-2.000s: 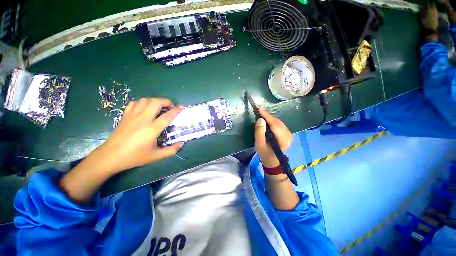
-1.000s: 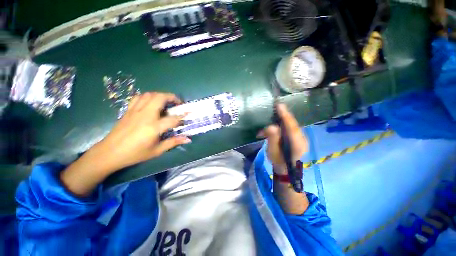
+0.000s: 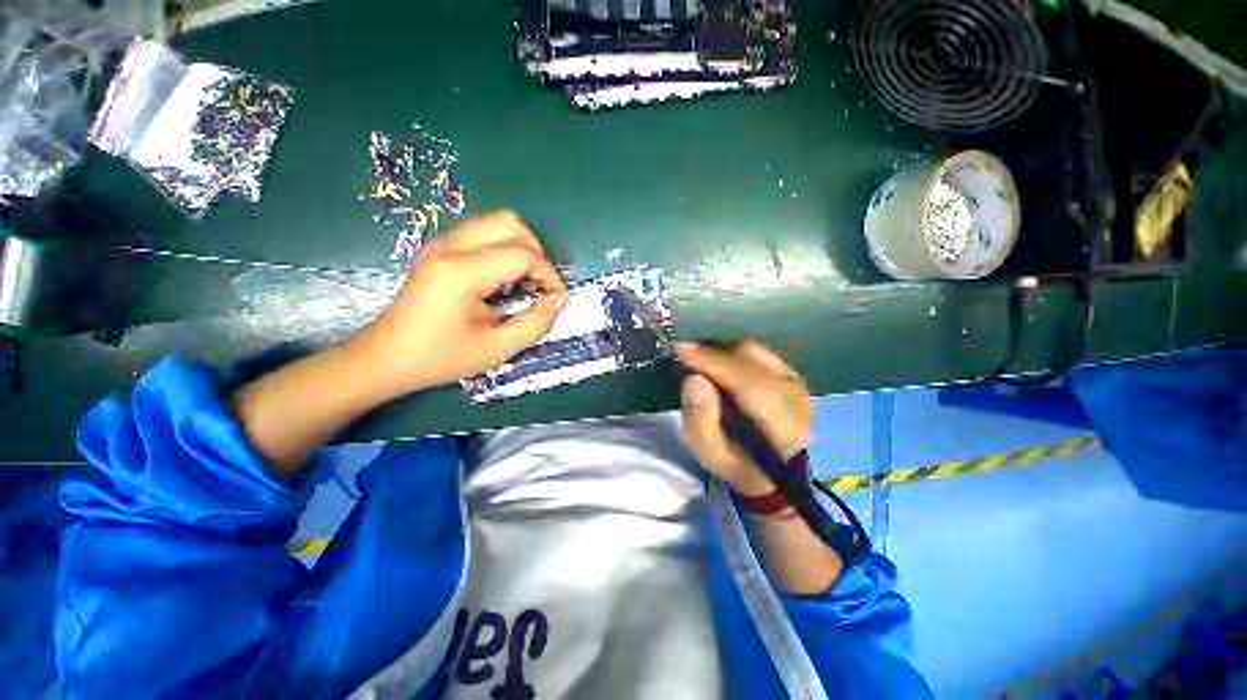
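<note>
The phone circuit board [image 3: 568,353] lies on the green bench in front of me, its dark end to the right. My left hand [image 3: 472,304] is over the board's left part, with thumb and fingers pinched together; whether a small part is between the fingertips is hidden. My right hand [image 3: 745,410] holds the black soldering iron [image 3: 752,435] like a pen. Its thin tip is at the dark end of the board; whether it touches cannot be told. A loose component pile [image 3: 414,189] lies beyond my left hand.
A component bag [image 3: 205,130] lies upper left, with clear plastic [image 3: 38,116] beside it. A thin wire runs from a cylinder [image 3: 19,280] at far left. Stacked boards [image 3: 656,55] lie beyond. A pale cup [image 3: 944,216], round fan grille [image 3: 944,55] and yellowish pad [image 3: 1162,209] are at right.
The view has shifted, so the bench items sit further right. My left fingers have drawn together over the board. The iron's tip has moved from right of the board to its dark end.
</note>
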